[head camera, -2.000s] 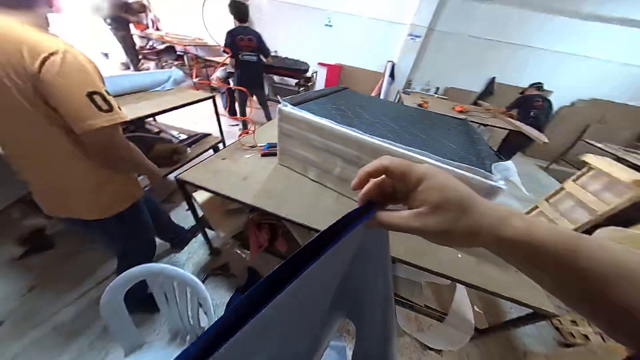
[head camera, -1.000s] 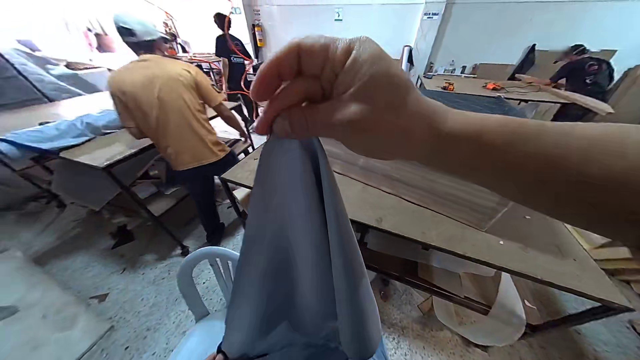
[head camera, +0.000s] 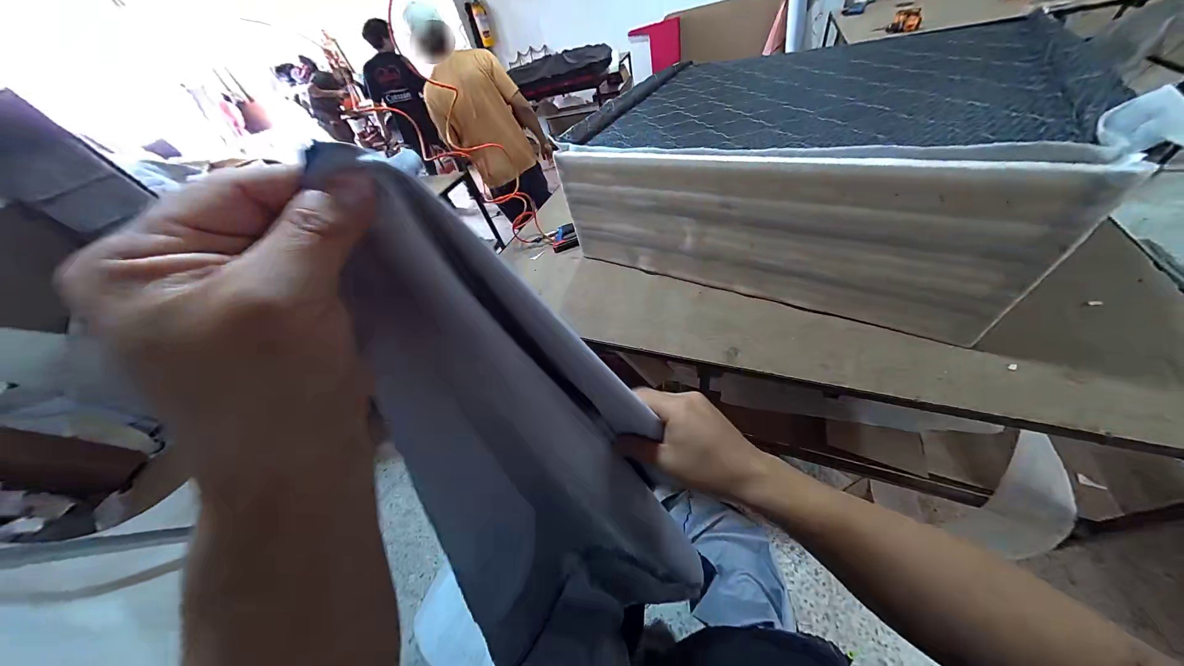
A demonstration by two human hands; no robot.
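A folded piece of dark grey fabric [head camera: 481, 398] hangs in front of me, stretched between both hands. My left hand [head camera: 240, 240], raised at the left, pinches its upper corner between thumb and fingers. Lower and to the right, my right hand [head camera: 689, 435] grips the fabric's edge. Beyond it, a large box-shaped piece [head camera: 786, 222] with pale padded sides and a dark quilted top [head camera: 832, 92] stands on the worktable. The fabric's lower end droops over my lap and its far side is hidden.
The worktable [head camera: 740, 324] runs across the right, with scraps and a shelf below. An orange air hose [head camera: 462, 148] hangs near a person in a tan shirt [head camera: 476, 102] and a person in black [head camera: 393, 83]. A white chair [head camera: 449, 620] is partly visible below.
My left hand has come into view holding the fabric's corner. My right hand, earlier raised at the fabric's top, now grips it lower down. The person in tan is farther off. The view has turned.
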